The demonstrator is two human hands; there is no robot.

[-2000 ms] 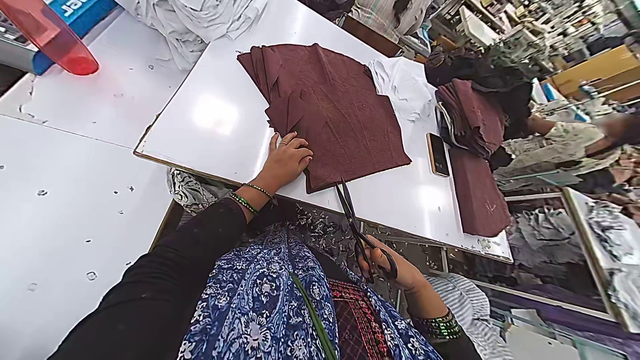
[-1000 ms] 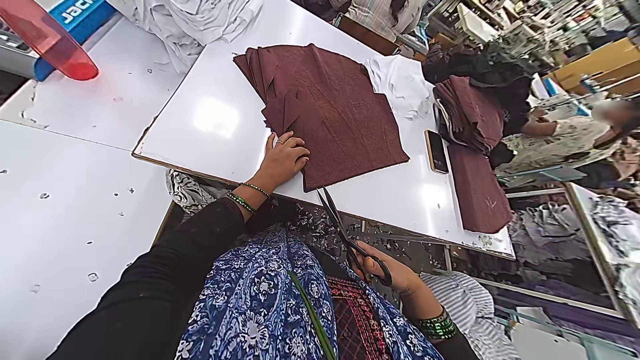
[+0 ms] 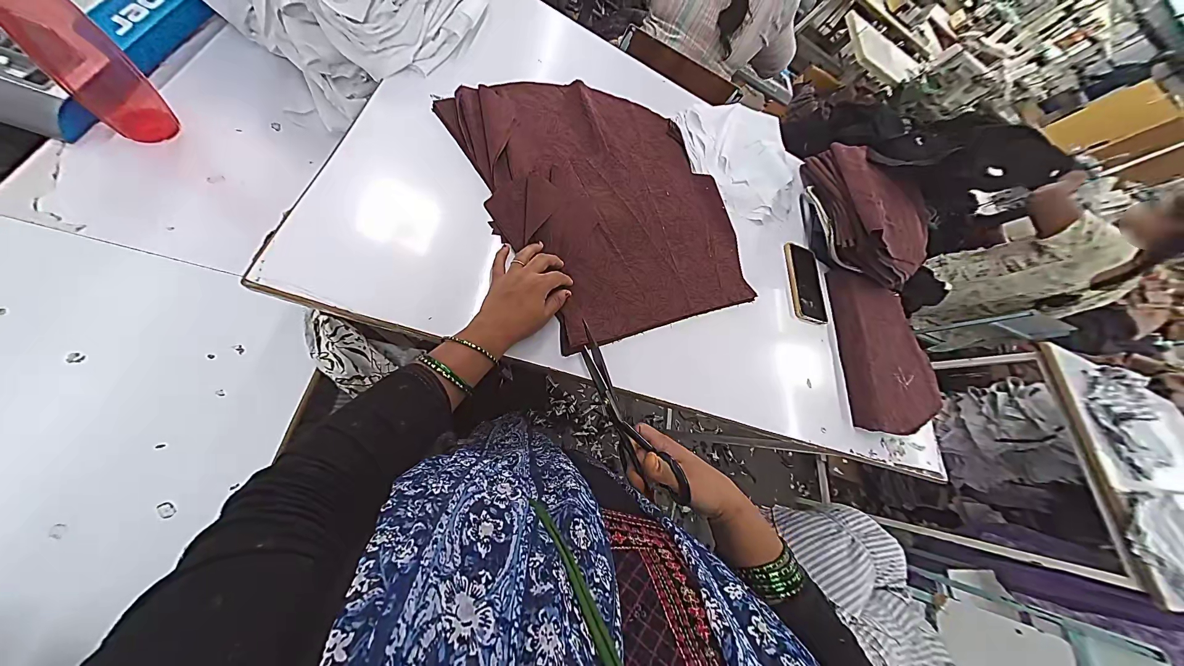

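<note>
A stack of maroon cut fabric pieces (image 3: 629,203) lies on the white tabletop (image 3: 398,268). My left hand (image 3: 523,296) rests on its lower left edge, the fingertips on the cloth; whether they pinch any layer is unclear. My right hand (image 3: 680,472) has its fingers through the handles of black fabric scissors (image 3: 610,402). Their narrowly parted blade tips are at the lower left corner of the stack, near the table's front edge. White fabric (image 3: 740,157) touches the stack's upper right side.
Right of the stack lie a phone (image 3: 806,283) and more folded maroon fabric (image 3: 883,351). White cloth (image 3: 361,46) is heaped at the upper left, near a red translucent plastic object (image 3: 102,83). A person's patterned sleeve (image 3: 1027,264) shows at the right. Scraps lie below the table edge.
From one second ago, the scissors have turned slightly, and their tips remain by the fabric corner. My left hand has stayed on the stack.
</note>
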